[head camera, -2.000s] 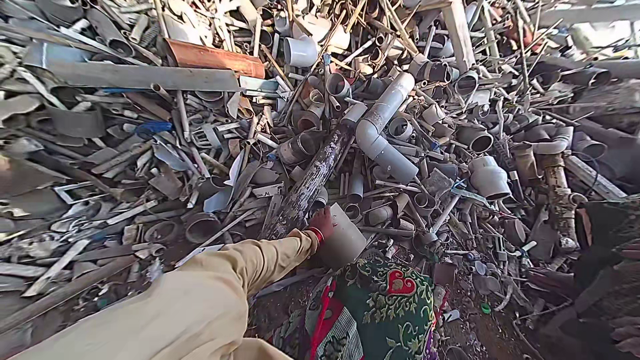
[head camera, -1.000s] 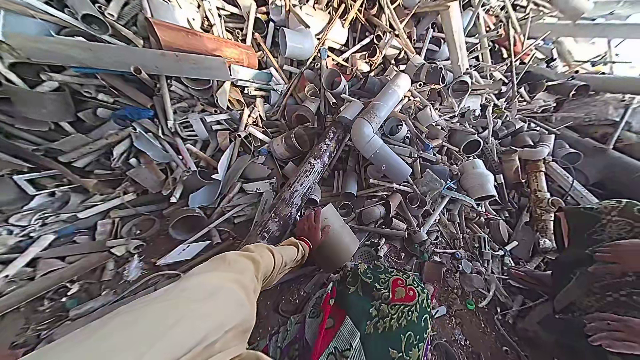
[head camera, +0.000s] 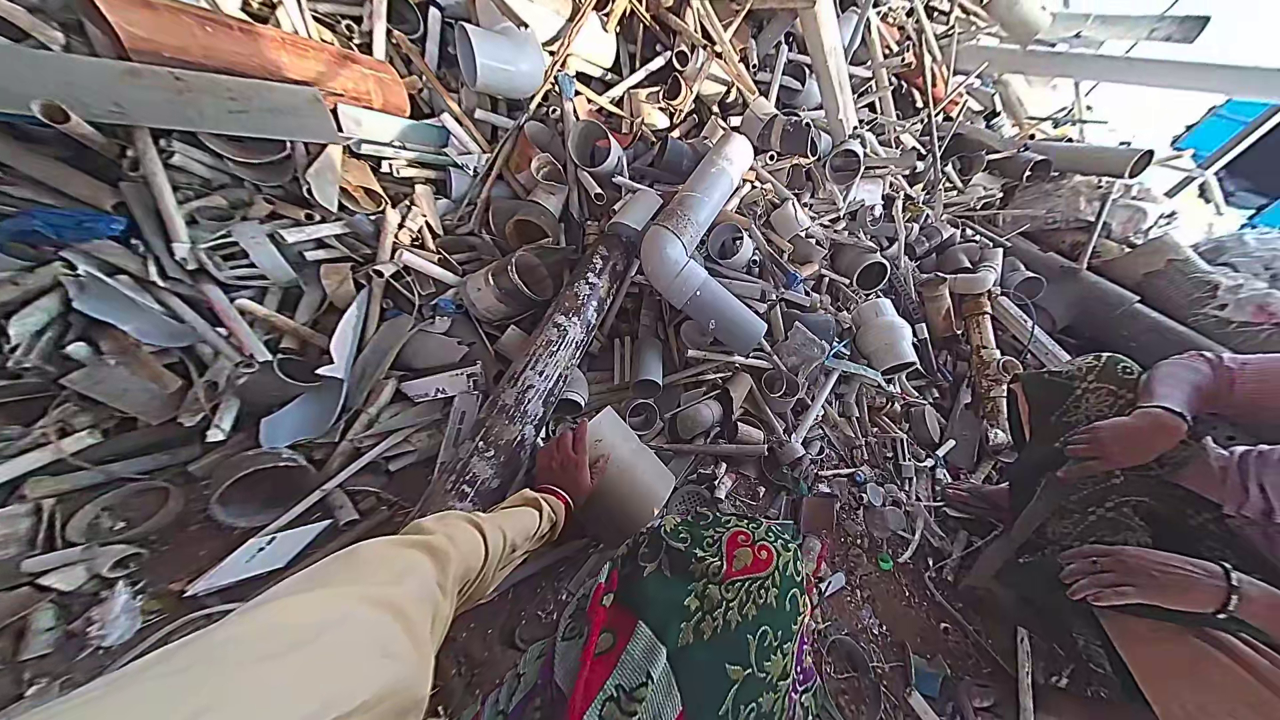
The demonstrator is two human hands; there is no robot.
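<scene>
My left hand (head camera: 566,464), with red bangles at the wrist, rests against the left side of a short, wide grey plastic pipe piece (head camera: 622,480); its fingers lie along the rim. This piece stands just above my green patterned cloth (head camera: 735,600). A long, dirt-stained pipe (head camera: 550,365) slants up and away behind the hand. Farther off, a grey pipe with an elbow (head camera: 690,245) lies on the heap. My right hand is outside the view.
Scrap plastic pipes and fittings are heaped ahead, among them a grey coupling (head camera: 885,337) and a terracotta-coloured half pipe (head camera: 260,55). At the right sits another person, whose hands (head camera: 1140,578) rest over dark patterned cloth. Small debris lies on the bare soil (head camera: 890,620).
The view has shifted, bringing the other person's hands and sleeves further into sight at the right. My left hand stays at the wide pipe piece.
</scene>
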